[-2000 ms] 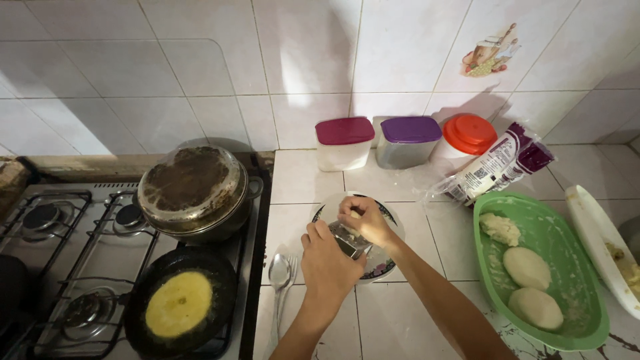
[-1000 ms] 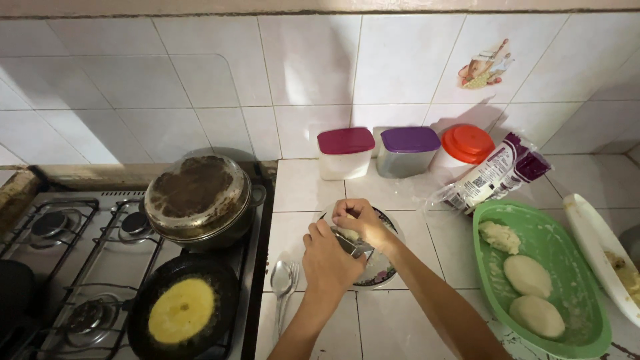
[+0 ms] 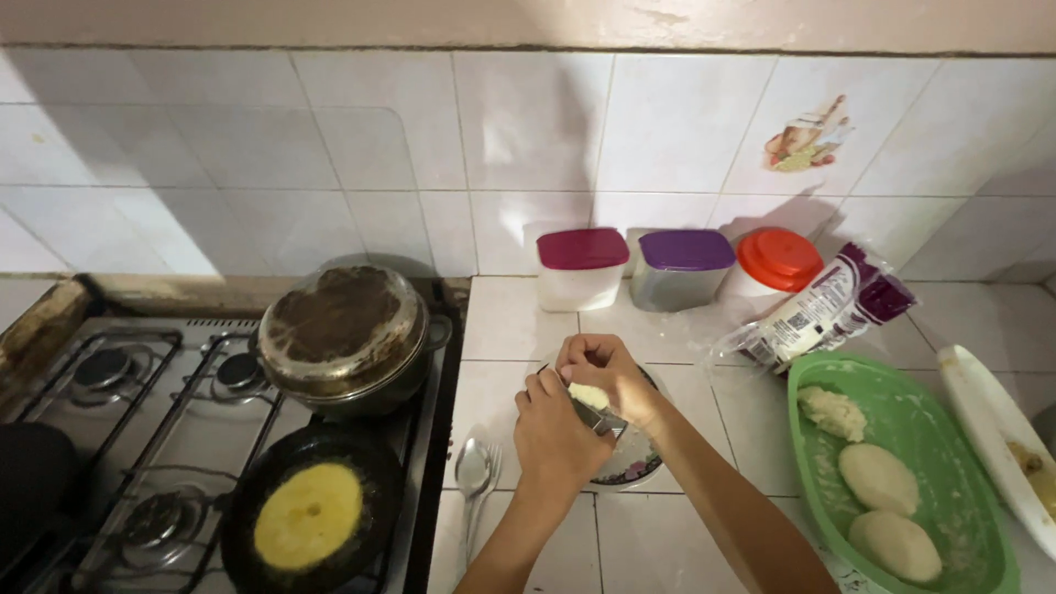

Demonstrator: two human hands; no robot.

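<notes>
My left hand (image 3: pixel 554 433) grips a small dark metal mold or press (image 3: pixel 596 412), whose exact kind I cannot tell. Pale dough (image 3: pixel 590 396) shows at its upper side. Against that dough and the mold's top edge, my right hand (image 3: pixel 606 375) has its fingers bent; whether they pinch some dough is hidden. Both hands are above a round plate with a dark floral rim (image 3: pixel 635 472). In the green plastic basin (image 3: pixel 982 511) at the right lie two smooth dough balls (image 3: pixel 879 478) and a rough lump of dough (image 3: pixel 833 412).
On the stove at left, a yellow flat round (image 3: pixel 309 516) lies in a black frying pan (image 3: pixel 388 487), with a lidded pot (image 3: pixel 346 330) behind. A spoon (image 3: pixel 473 469) and fork (image 3: pixel 492 470) lie left of the plate. Lidded containers (image 3: pixel 582 272) and a plastic package (image 3: pixel 817 322) stand or lie behind.
Pale dough at the top of the mold shows more plainly than before. Both hands stay above the plate.
</notes>
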